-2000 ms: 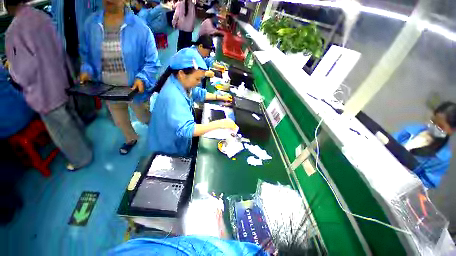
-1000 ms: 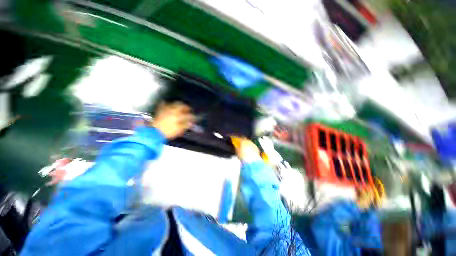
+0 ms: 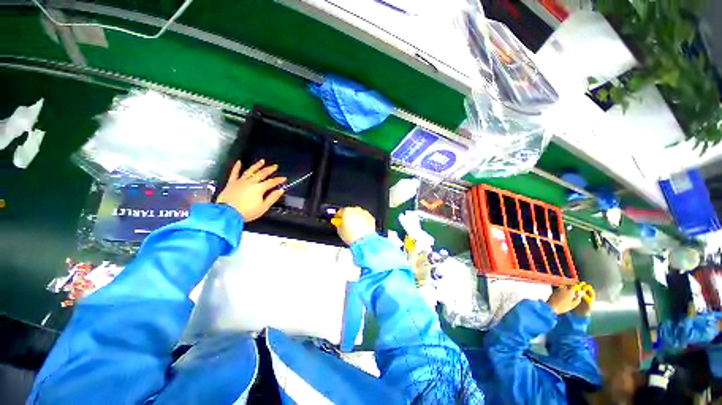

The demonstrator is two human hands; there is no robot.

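A black tablet tray (image 3: 320,178) with two wide recesses lies at the back of the bench. Both recesses look dark and glossy; I cannot tell whether tablets lie in them. My left hand (image 3: 252,191) is bare and rests with fingers spread over the front left of the tray, holding nothing. My right hand (image 3: 355,225) is at the tray's front rim, right of its middle, with yellow finger cots on curled fingertips. Whether it grips the rim is hidden. A white work mat (image 3: 269,289) lies in front of the tray.
Bagged film stack (image 3: 150,212) and clear plastic bags (image 3: 154,138) lie left, above red-and-white scraps (image 3: 81,280). A blue cloth (image 3: 353,103) and instruction card (image 3: 430,153) are behind. Crumpled scraps (image 3: 455,277) and a red parts bin (image 3: 522,236) lie right, by a neighbouring worker's hands (image 3: 571,298).
The view has swung from the line and neighbouring workers at left down to my own bench. Both hands, out of view two seconds ago, are now at the tray, and the blur has cleared.
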